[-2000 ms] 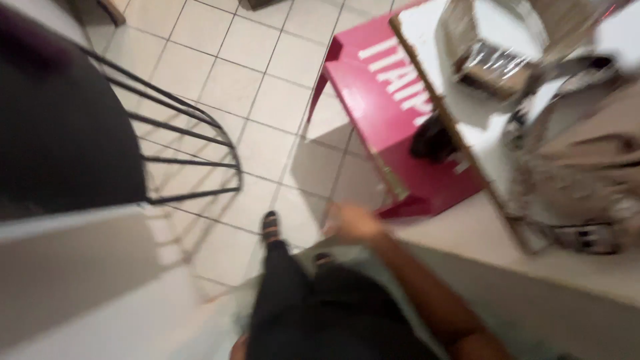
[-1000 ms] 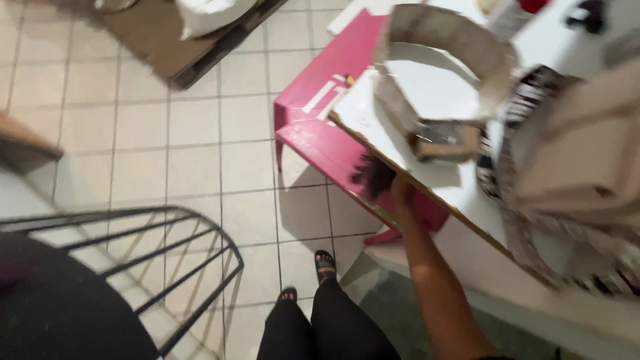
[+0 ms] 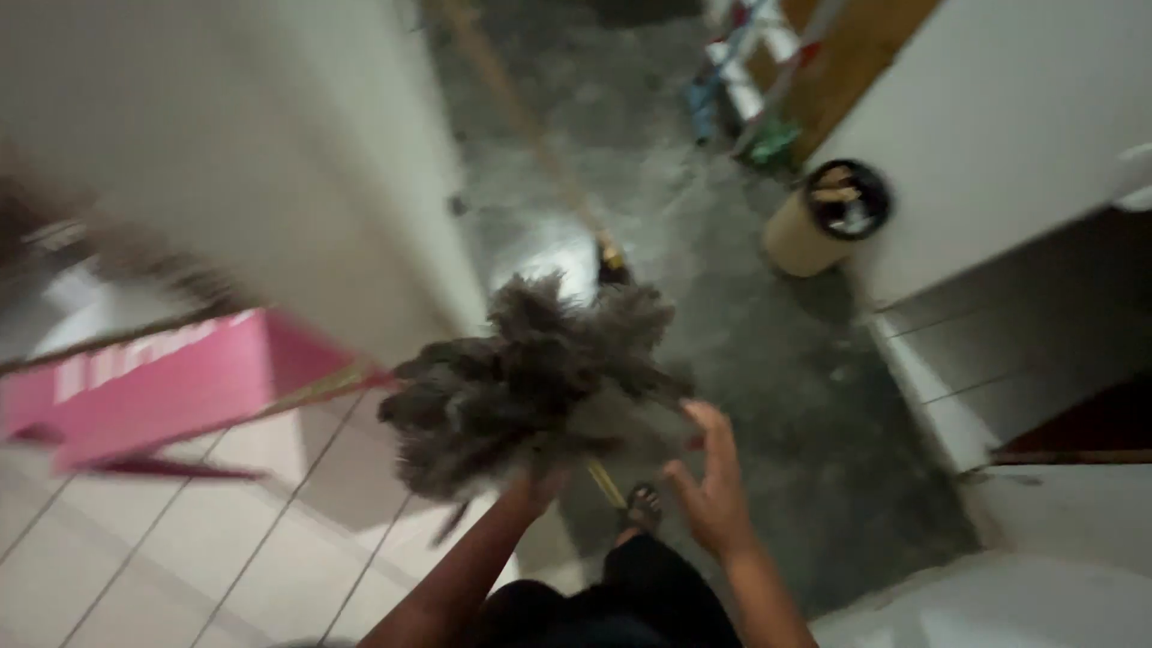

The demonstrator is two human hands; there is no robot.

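A bushy grey-brown feather duster fills the middle of the view, blurred and held above the floor. My left hand is at its lower side, closed on it, with the fingers mostly hidden by the feathers. To the right, my right hand has its thumb and fingers apart; its raised fingertips are close to the duster's right edge, and whether they touch it I cannot tell.
A pink table with white lettering stands at left on pale tiles. Beyond the duster, a long wooden pole crosses the dark concrete floor. A beige bin with contents stands by the right wall. A white wall rises at upper left.
The duster, a dark feathery bundle beside the pink table a second ago with one hand at it, is now in front of me. Both hands now show. The view has swung far toward the concrete floor.
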